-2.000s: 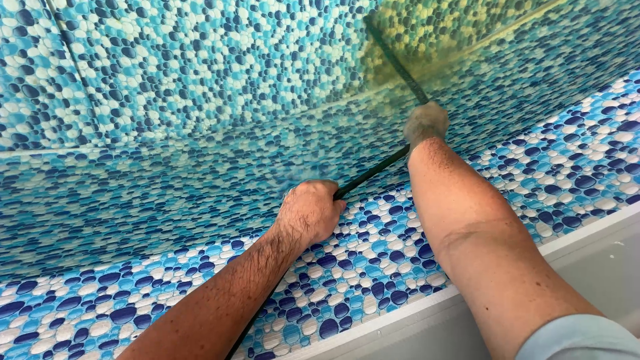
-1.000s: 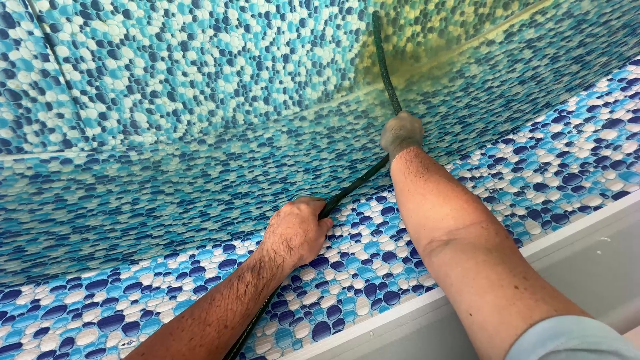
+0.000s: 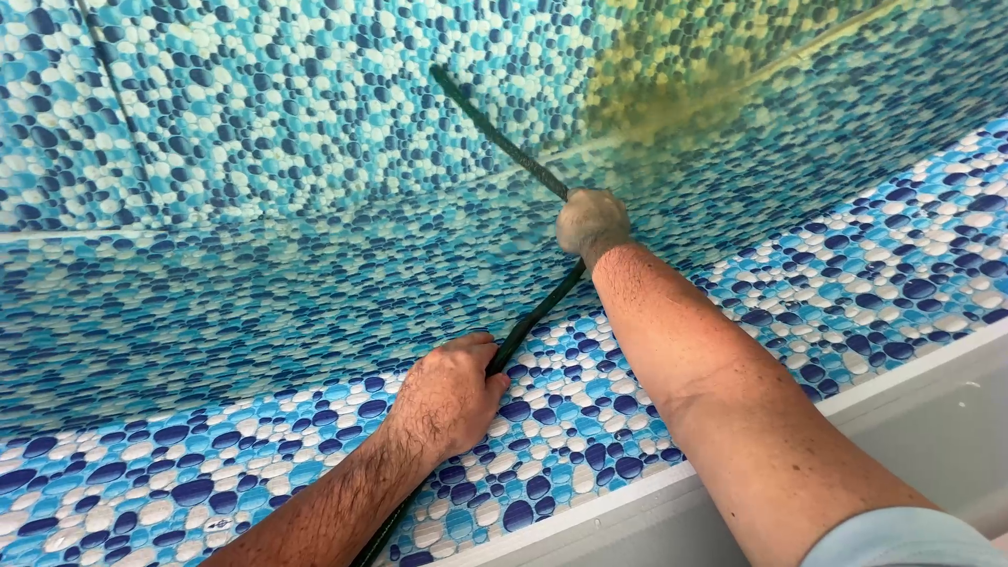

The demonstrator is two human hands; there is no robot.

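Observation:
A dark green hose (image 3: 543, 305) runs up along the pebble-patterned pool liner (image 3: 512, 465) and into the water. My left hand (image 3: 449, 390) is closed around it just above the waterline, against the liner wall. Farther along, under the water, my right hand (image 3: 594, 224) grips the same hose. Beyond that fist the hose's free end points up and left over the pool floor (image 3: 283, 102). Below my left wrist the hose passes behind the forearm to the bottom edge. The fingers of my right hand are partly hidden and blurred by the water.
Yellowish-brown sediment (image 3: 669, 79) covers the pool floor at the upper right, beside a pale seam. A dark fold or seam (image 3: 114, 94) crosses the floor at the upper left. The pool's grey rim with a white edge (image 3: 906, 417) runs along the lower right.
The free end of the hose has swung left, away from the yellowish sediment onto the blue pebble pattern. My right hand has moved a little left and stays closed on the hose.

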